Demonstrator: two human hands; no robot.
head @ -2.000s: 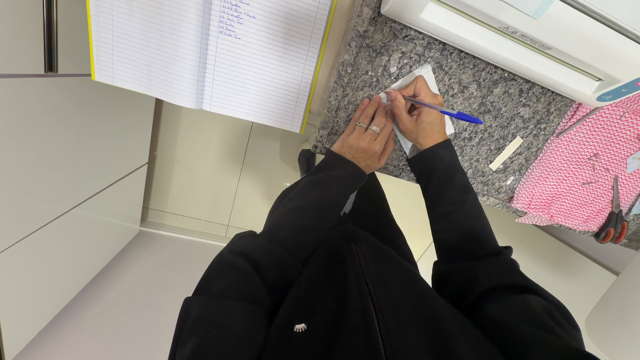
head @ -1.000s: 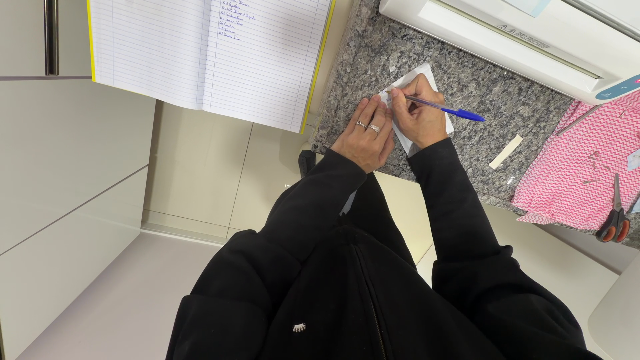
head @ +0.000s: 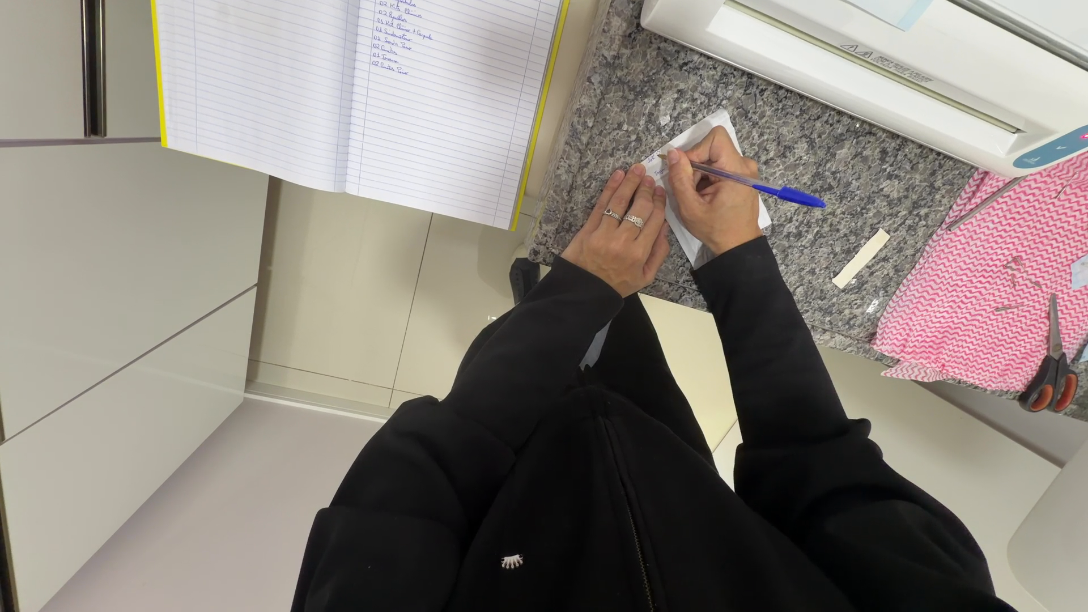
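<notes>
My right hand (head: 716, 191) grips a blue-capped ballpoint pen (head: 756, 184), its tip on a small white paper packet (head: 716, 125) that bears some handwriting. The cap sits on the pen's rear end, pointing right. My left hand (head: 623, 228), with rings on two fingers, lies flat with its fingertips on the packet's left edge, close beside the pen tip. Both hands partly cover the packet, which rests on a speckled granite counter (head: 816, 153). Up and to the left of my left hand lies an open lined notebook (head: 433, 127) with a handwritten list.
A white machine with a long slot (head: 850, 64) stands along the counter's back. At right are a pink zigzag-patterned cloth (head: 960, 289), scissors with black and orange handles (head: 1052, 378) and a cream strip (head: 860, 258). White cabinet fronts (head: 119, 280) stand at left.
</notes>
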